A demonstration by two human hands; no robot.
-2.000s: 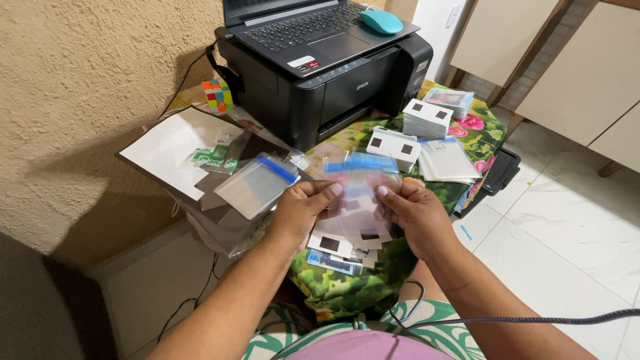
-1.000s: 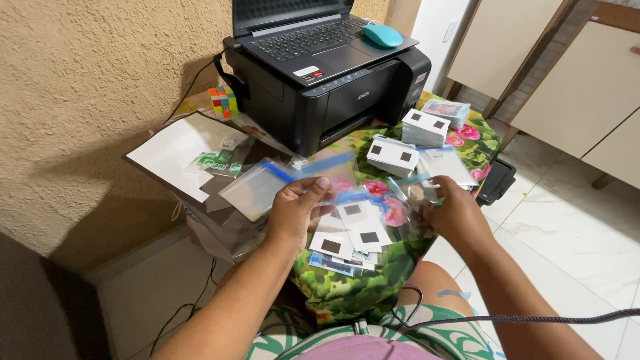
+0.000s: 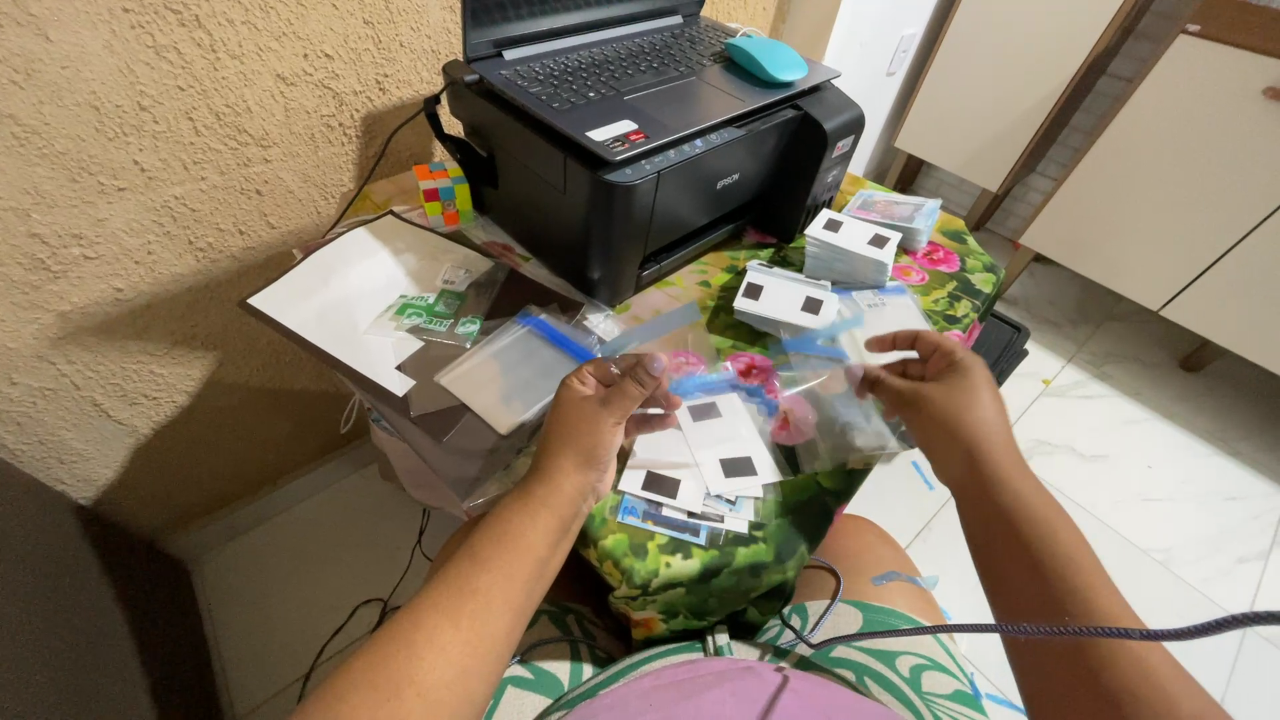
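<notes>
My left hand (image 3: 605, 420) pinches clear plastic sleeves with blue strips, above the flowered tablecloth. To its right, my right hand (image 3: 925, 395) has its fingers closed on a clear plastic sleeve (image 3: 835, 410) with a blue strip, blurred and partly see-through. Below and between the hands lie loose white cards with black squares (image 3: 725, 440), some overlapping blue printed cards (image 3: 662, 520). A stack of clear sleeves with a blue edge (image 3: 515, 370) rests left of my left hand. Behind my right hand sit a short stack of white cards (image 3: 785, 300) and a taller one (image 3: 850, 250).
A black Epson printer (image 3: 720, 190) carries an open laptop (image 3: 640, 80) and a teal mouse (image 3: 766, 60). At the left lie white paper (image 3: 335, 300) and a green-printed plastic bag (image 3: 435, 310), near a puzzle cube (image 3: 443, 195). A dark braided cord (image 3: 1050, 630) crosses my lap.
My hands, close together over one sleeve two seconds ago, are now apart, my right hand farther right. The loose cards between them show more fully.
</notes>
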